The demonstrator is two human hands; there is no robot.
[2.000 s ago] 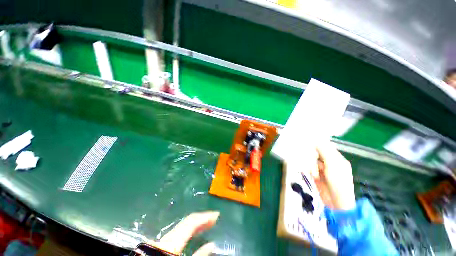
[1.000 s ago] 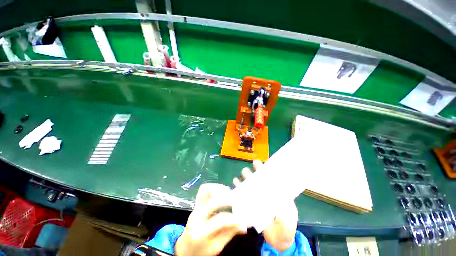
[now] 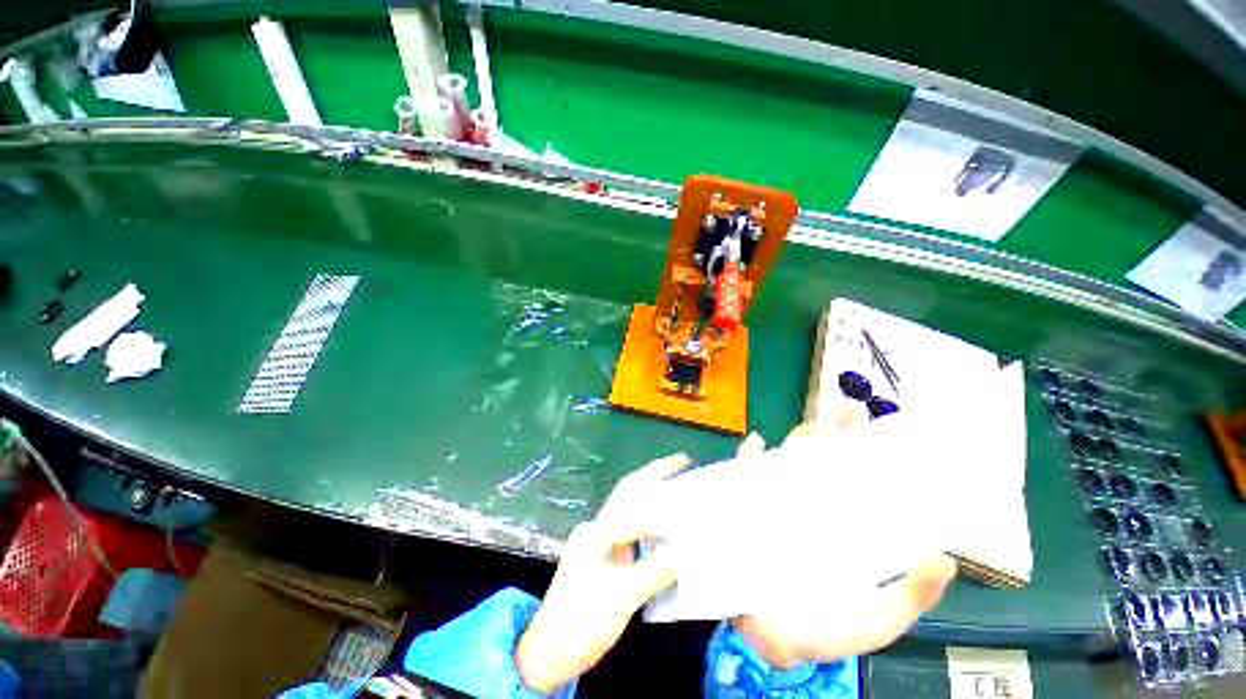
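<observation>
A white sheet (image 3: 806,526) is held over the front edge of the bench, its face washed out by glare. My left hand (image 3: 608,560) grips its left end. My right hand (image 3: 854,621) holds it from below near the right end, partly hidden by it. Behind it on the right lies a thick sheet stack (image 3: 943,389). Tweezers (image 3: 881,361) and two round black parts (image 3: 868,393) rest on the stack.
An orange press fixture (image 3: 704,307) with a red handle stands mid-bench. Die-cut strips (image 3: 301,344) and white scraps (image 3: 133,355) lie left. Clear film (image 3: 526,474) lies before the fixture. A blister tray (image 3: 1134,526) with black parts is far right. A cardboard box (image 3: 232,635) is below left.
The sheet was first lifted over the stack by my right hand, then brought to my left hand; it now lies broader across both hands. The tweezers and black parts on the stack show again.
</observation>
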